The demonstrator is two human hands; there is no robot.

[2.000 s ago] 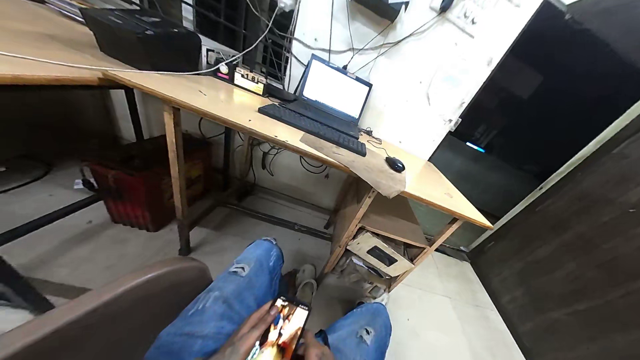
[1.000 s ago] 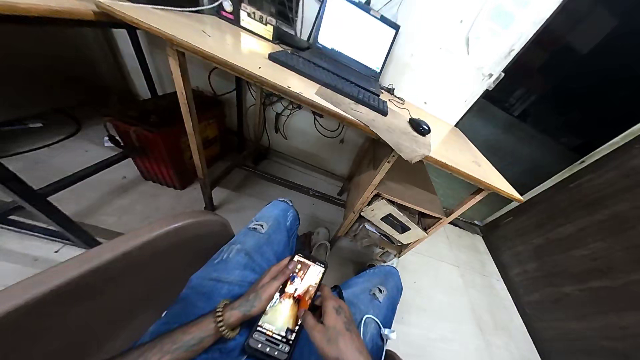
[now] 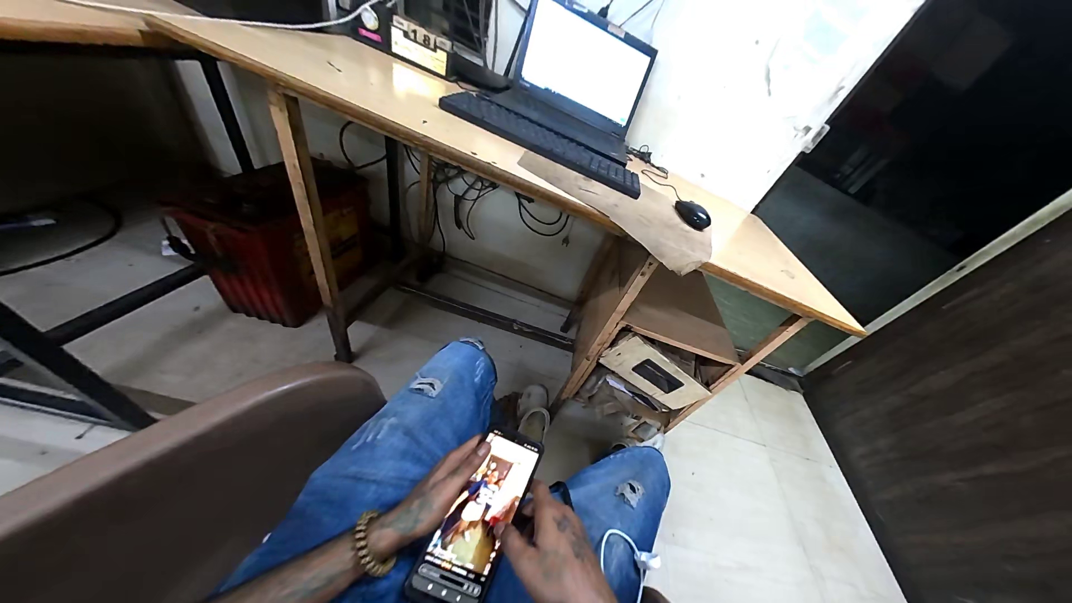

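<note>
A black smartphone with its screen lit lies between my two hands, above my lap in ripped blue jeans. My left hand, with a beaded bracelet on the wrist, holds the phone along its left edge. My right hand is at the phone's right side, its thumb near the lower part of the screen; its other fingers are partly hidden behind. A white cable loops over my right thigh.
The wooden desk ahead bears a laptop, a black keyboard and a mouse. Below it are a red crate-like container, hanging cables and a shelf with a cardboard box. A brown chair stands left.
The view has tilted down and shifted since two seconds ago, bringing the phone and both hands more fully into sight. The phone stays between my hands.
</note>
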